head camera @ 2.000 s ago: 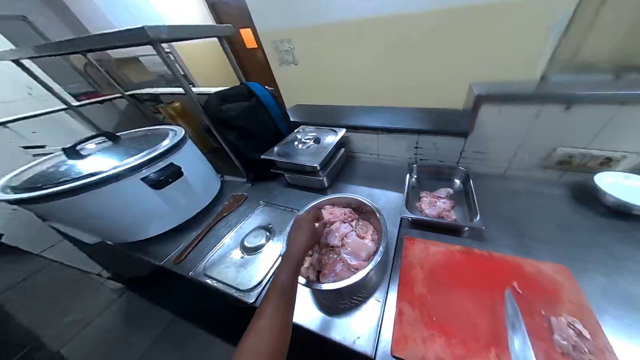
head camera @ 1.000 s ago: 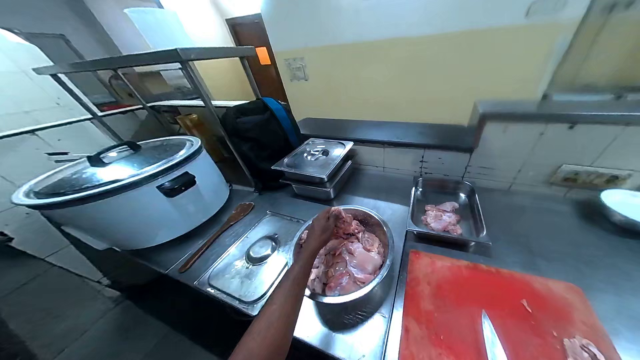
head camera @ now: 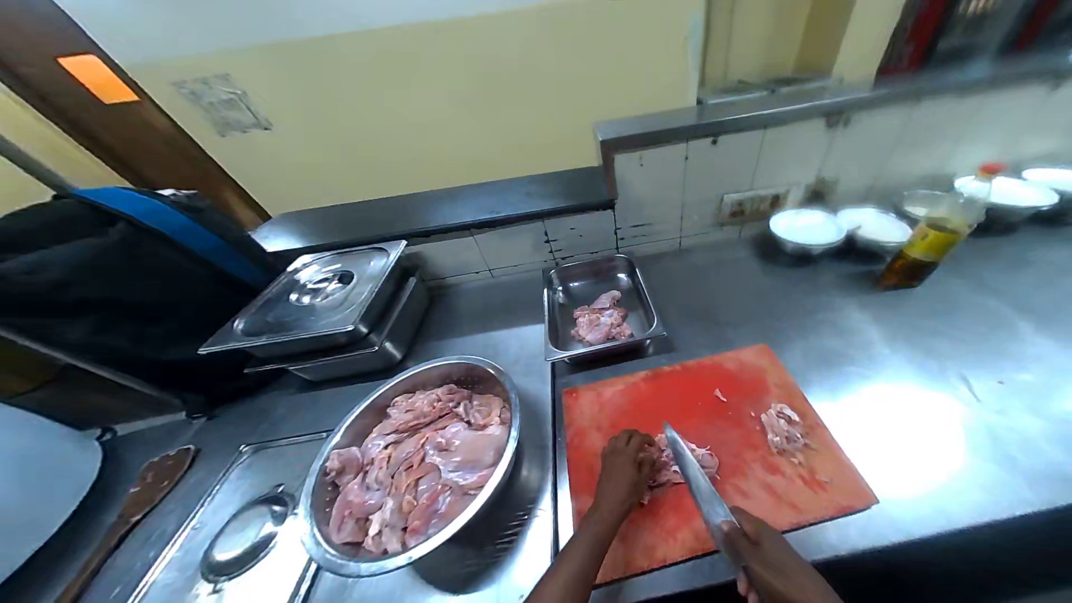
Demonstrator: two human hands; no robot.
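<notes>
On the red cutting board (head camera: 670, 402), my left hand (head camera: 626, 469) presses on a piece of raw meat (head camera: 682, 459). A kitchen knife (head camera: 699, 486) is gripped in my right hand (head camera: 766, 548), its blade lying across that piece. Pale meat scraps (head camera: 785, 430) lie at the right of the board. To the left stands a round metal bowl (head camera: 512, 402) full of raw meat pieces (head camera: 427, 461). Behind the board, a rectangular steel pan (head camera: 548, 322) holds a small heap of raw meat (head camera: 601, 320).
Lidded steel pans (head camera: 335, 293) are stacked behind the bowl. A steel lid (head camera: 243, 536) and a wooden spatula (head camera: 138, 502) lie at left. White-filled bowls (head camera: 808, 230) and an oil bottle (head camera: 930, 243) stand back right. A black bag (head camera: 126, 276) is at far left.
My left hand has moved from the meat bowl to a piece of meat on the board. The knife, earlier lying on the board, is now in my right hand. The view has turned right.
</notes>
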